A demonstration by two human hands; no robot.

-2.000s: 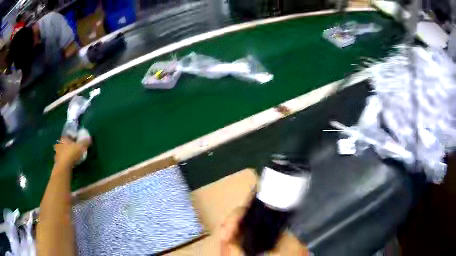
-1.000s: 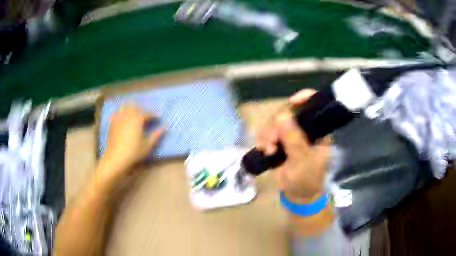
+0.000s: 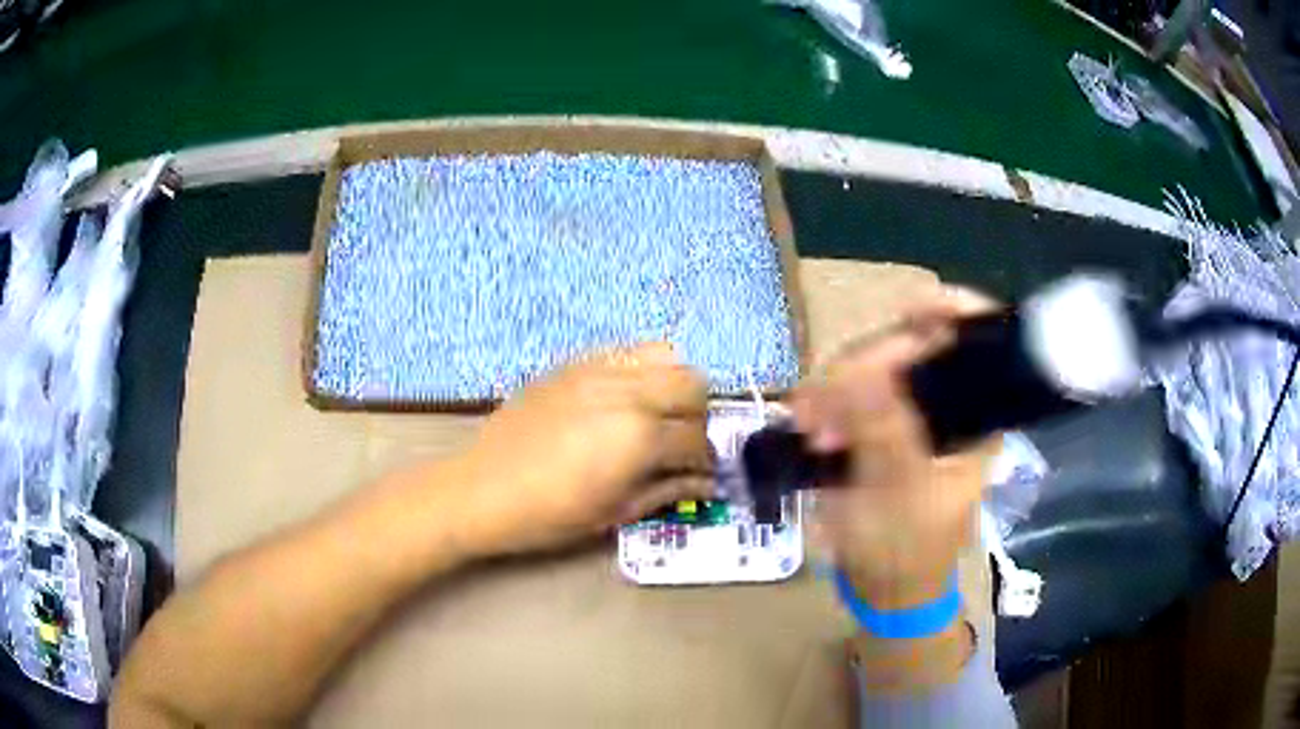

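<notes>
The white socket housing point(image 3: 713, 563) lies open side up on the cardboard work mat point(image 3: 471, 612), with a green circuit board point(image 3: 717, 516) and a yellow block inside. My right hand point(image 3: 891, 456), with a blue wristband, is closed around the black electric screwdriver point(image 3: 977, 382); its front end is over the housing. My left hand point(image 3: 599, 442) reaches over the housing's left part, fingertips bent down beside the screwdriver's front end; whether they hold a screw is hidden. The screw tray point(image 3: 556, 271), filled with tiny silvery-blue screws, is just behind the housing.
Bagged white cords point(image 3: 64, 313) and an open housing point(image 3: 57, 612) lie at left. More bagged units point(image 3: 1226, 385) are piled at right, beside the screwdriver cable. The green conveyor belt point(image 3: 471, 64) runs across the back, carrying bagged units, with a pale edging point(image 3: 912, 160).
My left hand has moved from the screw tray to the housing. The screwdriver stays in my right hand over the housing. The view has shifted, and the tray and housing appear further right.
</notes>
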